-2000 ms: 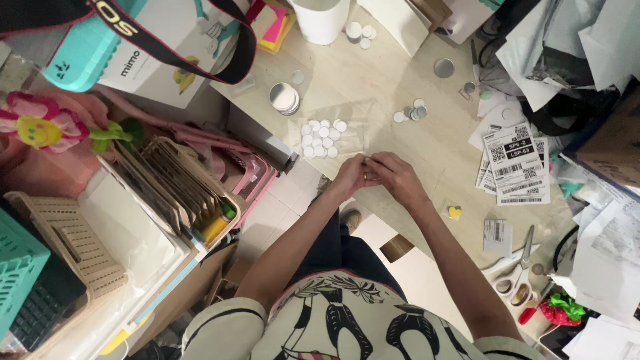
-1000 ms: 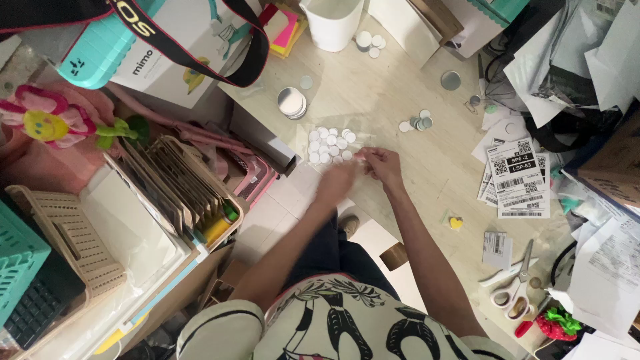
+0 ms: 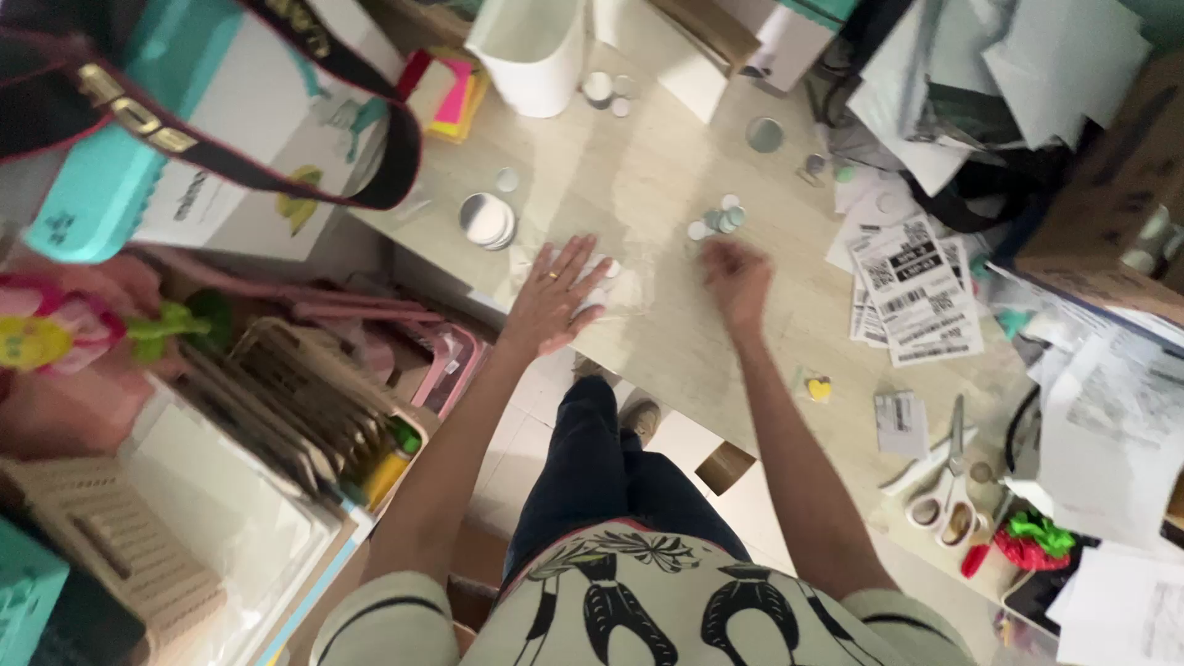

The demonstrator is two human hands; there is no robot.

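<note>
My left hand point(image 3: 555, 301) lies palm down with its fingers spread over several small white discs point(image 3: 597, 298) on a clear plastic bag point(image 3: 632, 277), near the table's front edge. A ring is on one finger. To the right, my right hand point(image 3: 735, 277) is blurred, its fingers curled, just below a small cluster of round discs point(image 3: 721, 219); whether it holds anything cannot be seen. A stack of larger round discs point(image 3: 487, 222) stands left of and beyond my left hand, with a single small disc point(image 3: 507, 179) behind it.
A white bin point(image 3: 535, 65) stands at the back beside more discs point(image 3: 598, 90). At the right are printed labels point(image 3: 916, 291), scissors point(image 3: 953, 495), a yellow heart piece point(image 3: 819, 388), papers and a cardboard box point(image 3: 1101, 203). A camera strap point(image 3: 250, 171) hangs at the upper left; baskets point(image 3: 102, 546) fill the left side.
My hands, together two seconds ago, have moved apart. The left now lies over the white discs on the bag; the right has moved right, beside the small disc cluster.
</note>
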